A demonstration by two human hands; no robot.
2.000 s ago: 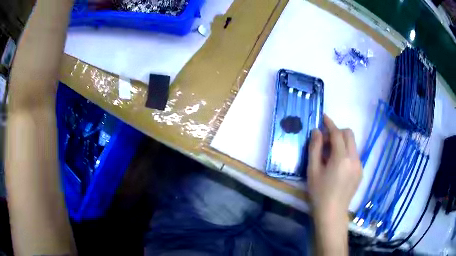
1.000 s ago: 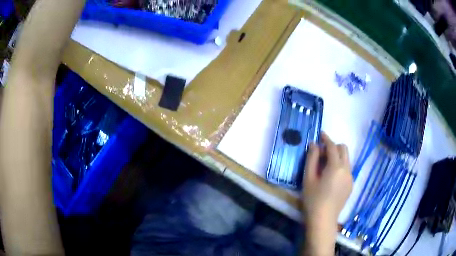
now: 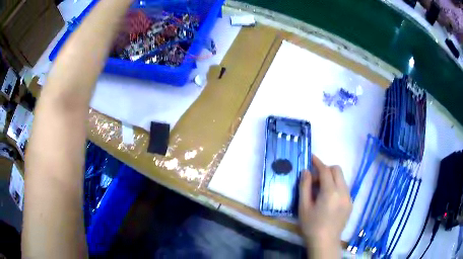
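A power bank housing (image 3: 287,167) lies open side up on the white sheet (image 3: 304,66), with ribs inside, a dark round spot and a shiny blue rim. My right hand (image 3: 325,195) grips its right long edge, thumb and fingers at the lower right side. My left forearm reaches up across the left of the view over the blue parts bin (image 3: 180,76). My left hand is cut off by the top edge. The bin holds many circuit boards (image 3: 170,43) and red wires.
Stacked housings (image 3: 403,121) stand at right, with blue charging cables (image 3: 381,202) hanging below them. Small blue-purple parts (image 3: 341,99) lie on the sheet. A black box (image 3: 449,187) with a red light is far right. A black pad (image 3: 159,137) and a lower blue bin (image 3: 119,202) are at left.
The view has shifted, so the parts bin shows more fully and the housing sits lower in the picture. My right hand keeps its hold on the housing. My left arm still reaches up at the left.
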